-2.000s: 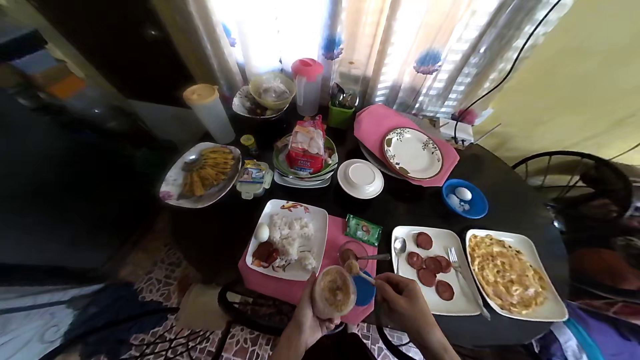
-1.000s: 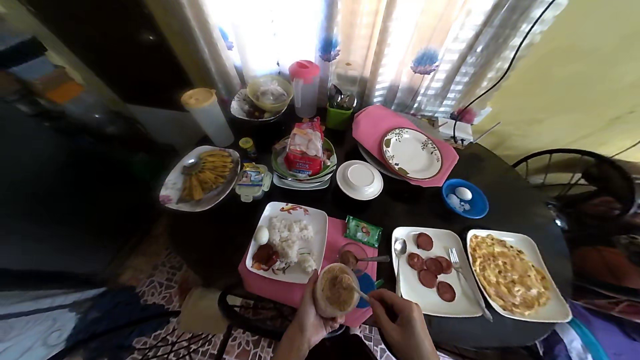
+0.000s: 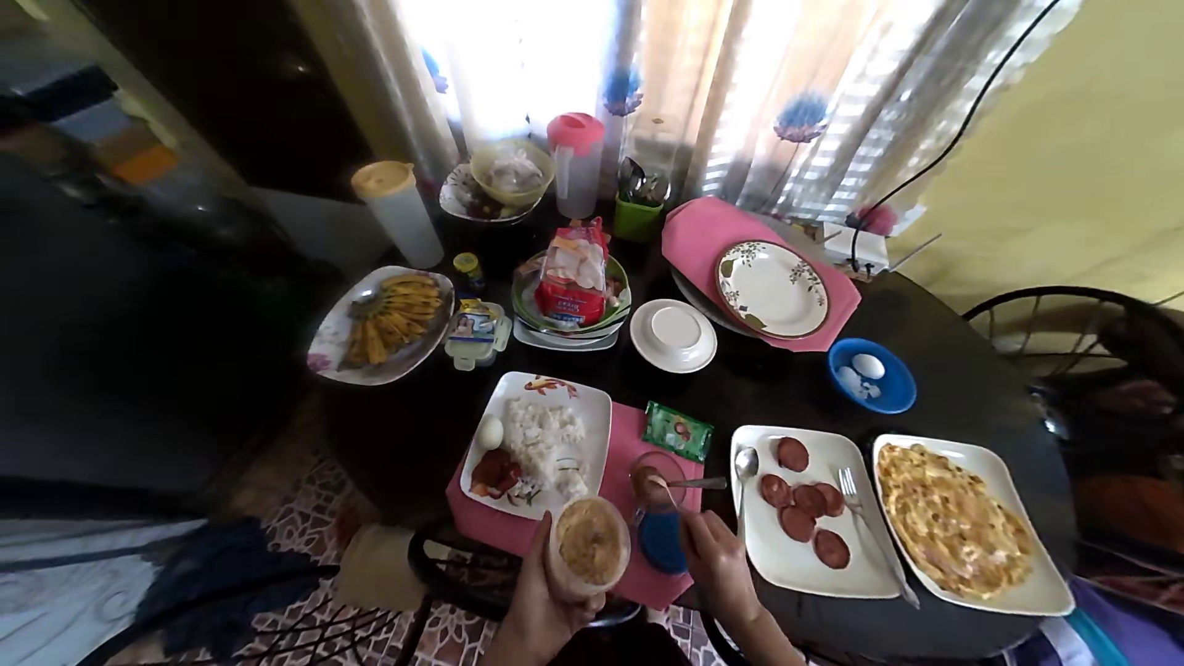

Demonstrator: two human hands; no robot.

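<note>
My left hand [image 3: 546,597] holds an uncovered round plastic tub [image 3: 588,546] of light brown powder, tilted toward me. My right hand [image 3: 720,566] grips a thin spoon [image 3: 668,490], whose tip is over a glass cup [image 3: 650,467] with brown contents; another metal handle sticks out of the cup to the right. A blue round lid [image 3: 662,543] lies on the pink placemat [image 3: 624,435] between my hands. Left of the cup is a square plate [image 3: 592,407] with rice, an egg and reddish food. Just behind the cup lies a green packet [image 3: 678,432].
To the right are a plate of sausage slices [image 3: 768,555] with spoon and fork, a plate of omelette-like food [image 3: 1045,592] and a blue bowl [image 3: 893,398] with an egg. Bananas [image 3: 398,314], a food container [image 3: 476,335], stacked plates, pitchers and a utensil holder [image 3: 636,220] stand farther back.
My right hand's spoon was over the tub two seconds ago and near the blue lid one second ago; it is now at the glass cup. My left hand still holds the tub.
</note>
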